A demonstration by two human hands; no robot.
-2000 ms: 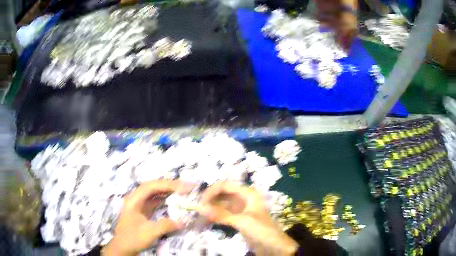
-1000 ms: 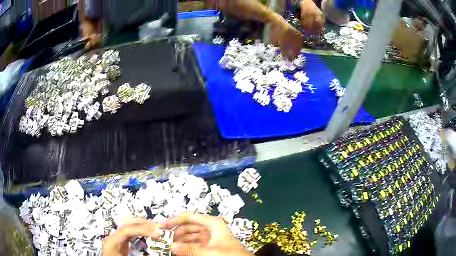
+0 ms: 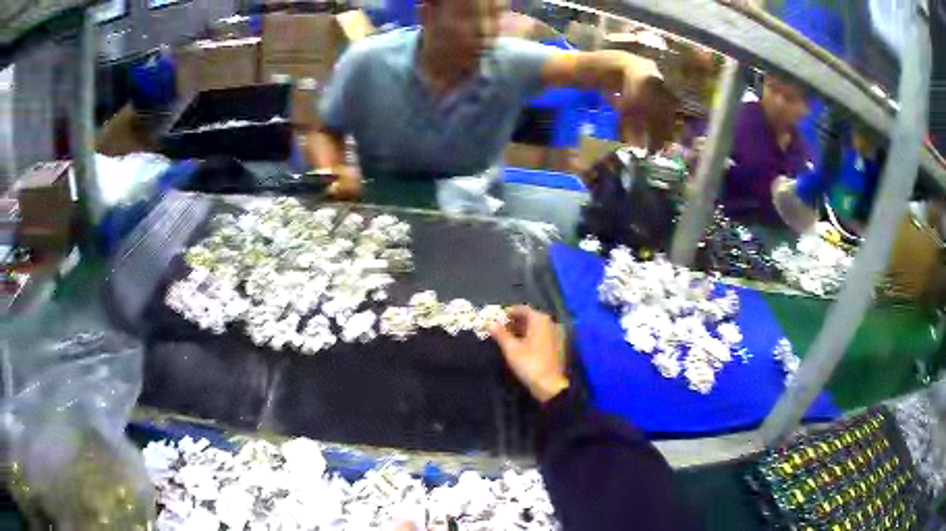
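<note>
My right hand (image 3: 534, 353) reaches over the black mat (image 3: 342, 389). Its thumb and finger are on a fitted insert (image 3: 490, 319) at the right end of a short row beside the large cluster of fitted inserts (image 3: 296, 270). The insert's far side shows past the fingertips. White plastic inserts (image 3: 249, 482) lie in a loose pile along the bottom edge, cut off by it. A small blurred bit of skin at the bottom edge looks like a fingertip of my left hand (image 3: 407, 526); the rest is out of the picture.
A blue sheet (image 3: 602, 358) with white pieces lies right of the mat. Rows of dark units (image 3: 845, 477) are at lower right. A clear plastic bag (image 3: 73, 446) is at left. Grey posts (image 3: 856, 233) rise at right. A person (image 3: 436, 114) works opposite; another (image 3: 768, 145) is at right.
The view has tilted up. My right hand has moved from above the near pile to the mat, where the row now reaches further right. My left hand has mostly dropped out of view.
</note>
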